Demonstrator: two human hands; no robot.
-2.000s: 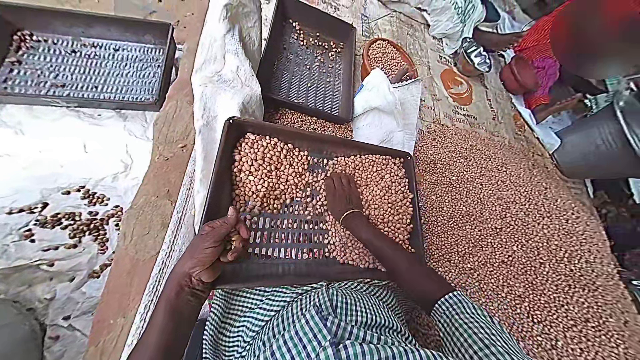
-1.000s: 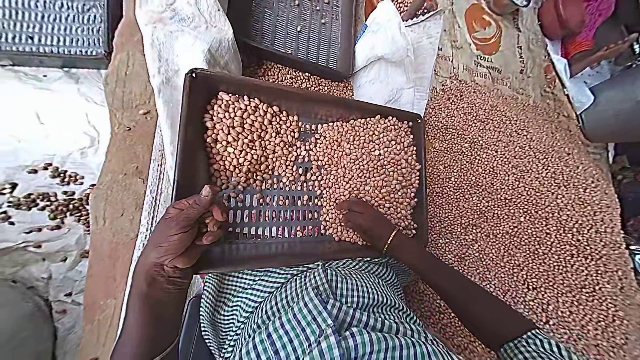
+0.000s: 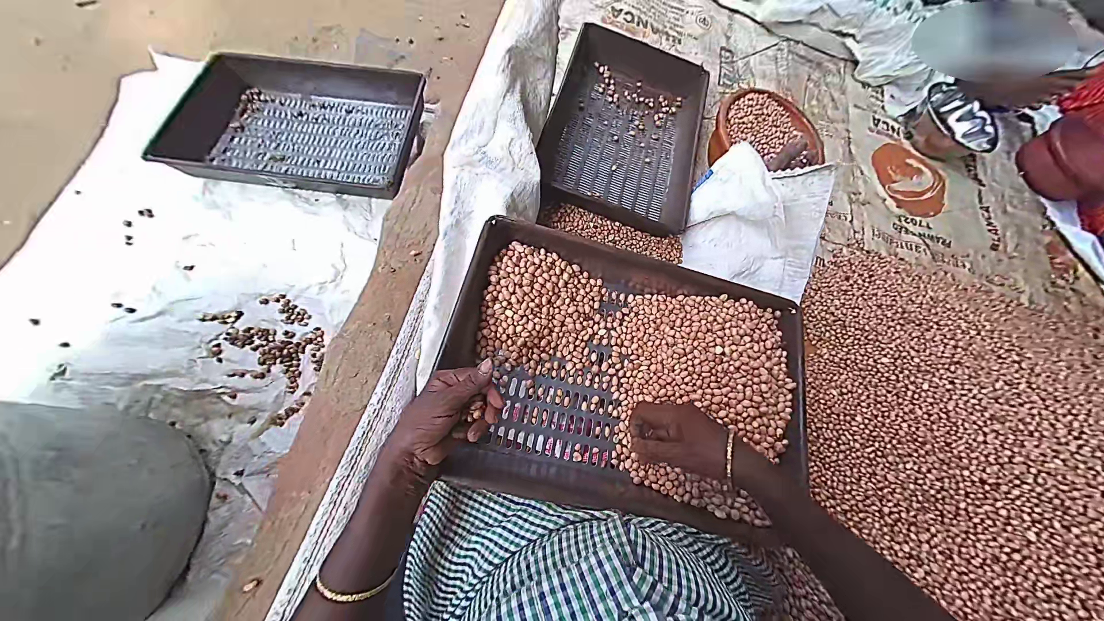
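A dark slotted plastic tray (image 3: 552, 483) lies over my lap, holding a heap of light brown nuts or beans (image 3: 539, 306) at its left and a larger heap (image 3: 703, 354) at its right. My left hand (image 3: 453, 410) is at the tray's left edge, its fingers curled around a few of the nuts or beans, thumb on top. My right hand (image 3: 681, 438) rests at the lower part of the right heap with its fingers bent down; whether it pinches anything is hidden. Between the heaps the slotted bottom shows.
Ahead lie a second slotted tray (image 3: 617, 138), a bowl of nuts (image 3: 763, 125) and a white sack (image 3: 742, 224). A wide spread of nuts (image 3: 949, 414) covers the right. At left are another tray (image 3: 302, 142), dark pieces (image 3: 280, 345) on white sheeting and a grey rounded object (image 3: 95, 509). A person (image 3: 1061, 155) sits at upper right.
My right hand has moved from the inner side of the right heap to its lower part. My left hand still holds nuts or beans at the tray's left edge. The view has shifted.
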